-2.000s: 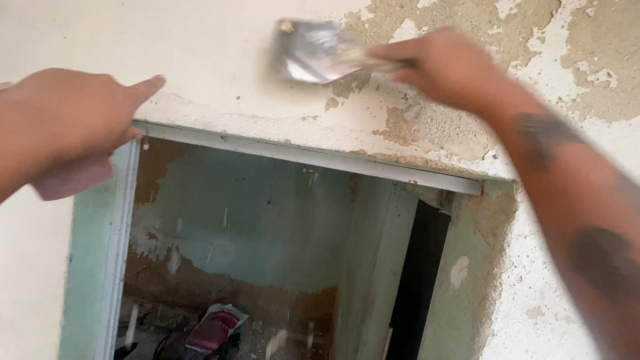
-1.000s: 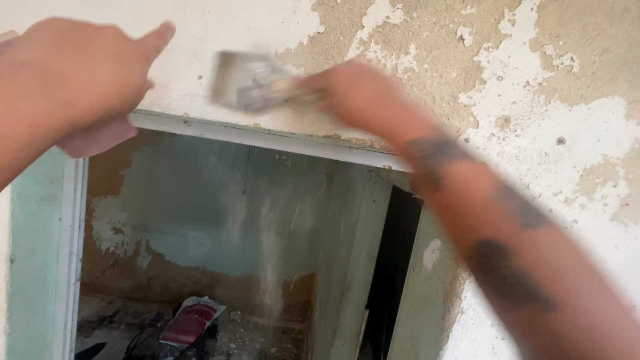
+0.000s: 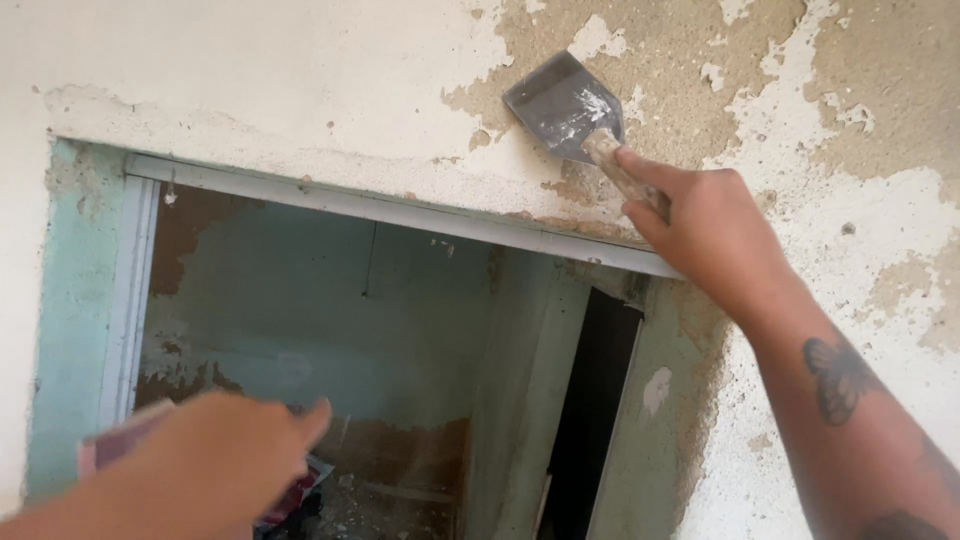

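My right hand (image 3: 697, 217) grips the worn handle of a wide metal scraper (image 3: 566, 105). Its blade, smeared with white, points up and left over the border between cream paint and bare tan plaster (image 3: 675, 82), above the opening. Low on the left, my left hand (image 3: 217, 450) is blurred, with its index finger stretched out to the right. A flat pinkish piece (image 3: 124, 442), whose kind I cannot tell, shows behind that hand and seems held in it.
A pale frame (image 3: 412, 214) edges the top and left of an opening in the wall. Through it are green walls with peeled brown patches, a dark narrow gap (image 3: 600, 405) and a red-and-white item (image 3: 300, 487) low down amid debris.
My left hand has dropped from beside the frame's upper left corner to low in front of the opening. The scraper has moved up and right over the wall, its blade now tilted.
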